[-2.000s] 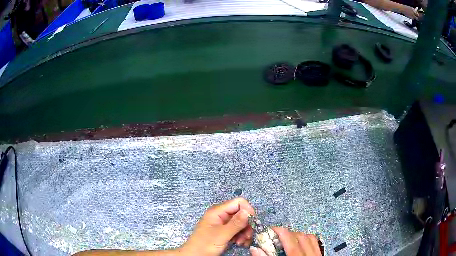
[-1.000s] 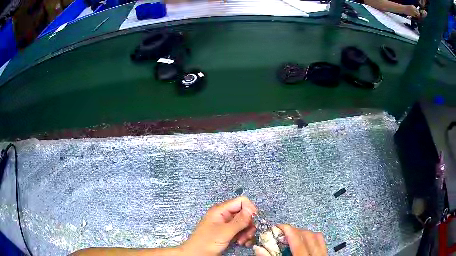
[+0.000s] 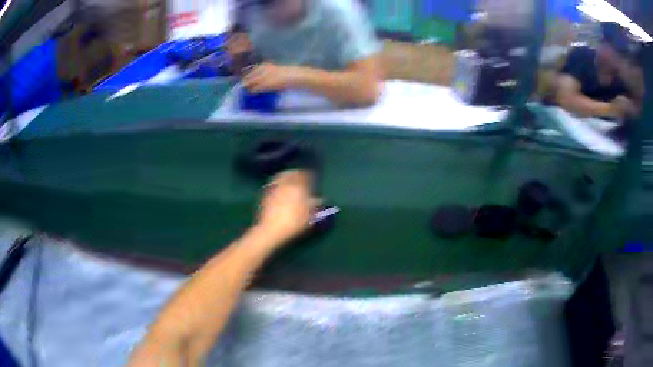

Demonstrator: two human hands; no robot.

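Black over-ear headphones (image 3: 276, 154) lie on the green conveyor belt, blurred, with one round cup behind my hand. My left hand (image 3: 288, 204) reaches over the belt and is at the headphones, covering part of them. The blur hides whether its fingers are closed on them. A dark round part with a pale strip (image 3: 324, 214) shows just right of the hand. My right hand is out of the picture.
More black headphone parts (image 3: 495, 221) lie on the belt at the right. The whitish bench covering (image 3: 344, 333) runs along the near side, with a black box (image 3: 588, 308) at its right end. Across the belt sit a person in a light shirt (image 3: 315, 36) and another in dark clothes (image 3: 591, 75).
The view has tilted up. My left hand has moved from the bench to the headphones on the belt. My right hand and the tool in it have left the picture.
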